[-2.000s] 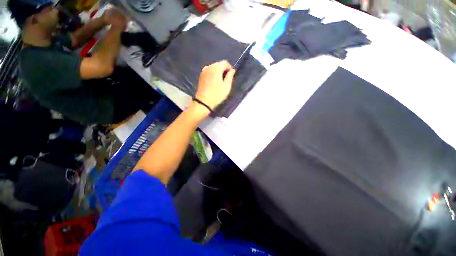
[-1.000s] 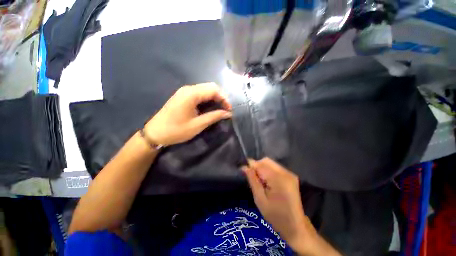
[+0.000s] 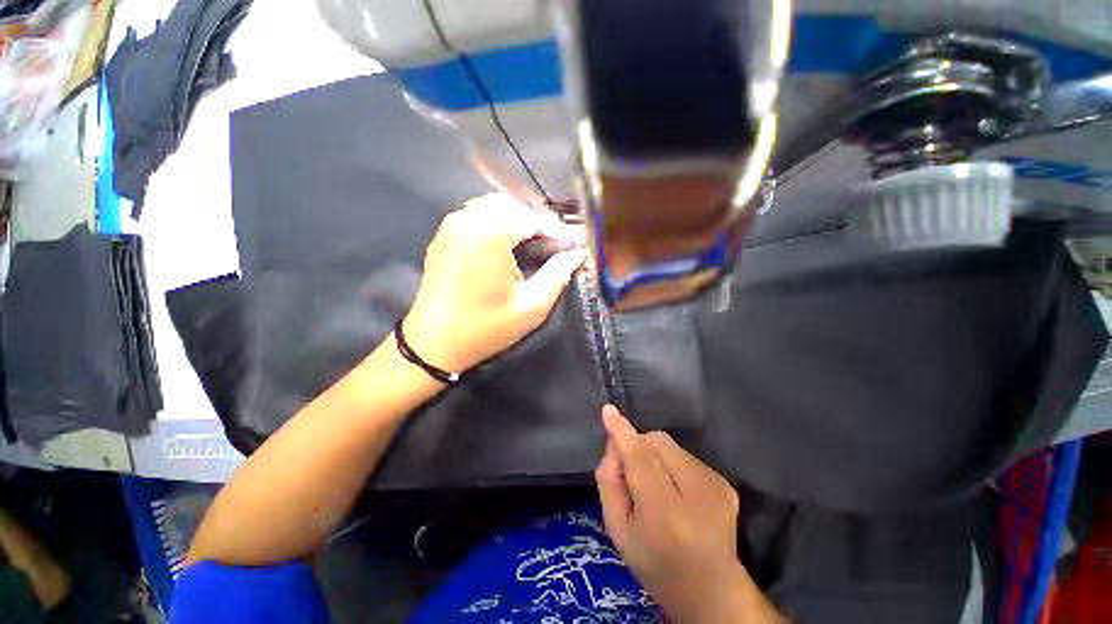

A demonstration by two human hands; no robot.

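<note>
A large charcoal garment panel lies flat under the sewing machine head. A narrow dark strip runs on it from the needle area toward me. My left hand is at the strip's far end beside the needle area, thumb and index fingertips together on the cloth. My right hand pinches the strip's near end between its fingertips. A shiny metal guard looks large up close and hides the needle and presser foot.
Stacked dark pieces lie at the left table edge. Loose dark pieces lie at upper left. A ribbed white knob is on the machine at right. The grey table edge has blue supports below. Part of a person's arm shows at lower left.
The view has moved closer to the machine head, whose guard now covers the needle area. My left hand stays near the needle, and my right hand remains at the strip's near end, slightly lower in view.
</note>
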